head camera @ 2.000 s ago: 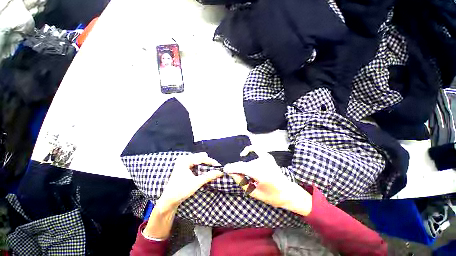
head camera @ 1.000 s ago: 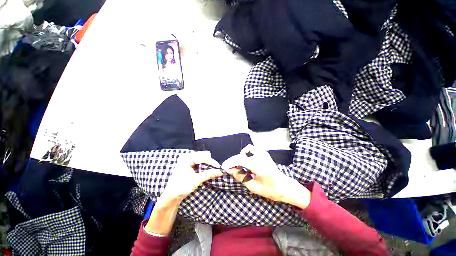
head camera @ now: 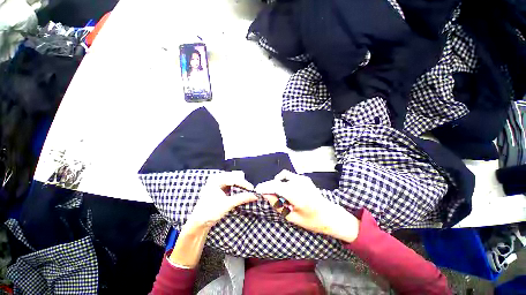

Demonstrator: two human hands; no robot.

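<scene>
A navy garment with navy-and-white checked lining [head camera: 271,235] lies over the table's near edge and hangs towards the lap. My left hand [head camera: 218,201] pinches a fold of the checked lining. My right hand [head camera: 303,204] meets it at the fingertips, on the same fold. A small dark and metallic thing [head camera: 281,203], possibly thread snips, shows between the right fingers, mostly hidden by them. Its blades cannot be made out. A navy panel [head camera: 187,141] of the garment lies flat on the table to the left.
A pile of navy and checked garments [head camera: 369,52] covers the table's far right. A lit smartphone [head camera: 196,72] lies on the white table [head camera: 109,121]. Thread scraps [head camera: 64,171] lie at the left edge. Blue bins [head camera: 458,250] and more garments [head camera: 57,268] are below; striped grey cloth [head camera: 513,135] is far right.
The hands keep their hold on the fold with only slight finger shifts. The phone's screen picture has changed, and the table view has shifted slightly upward.
</scene>
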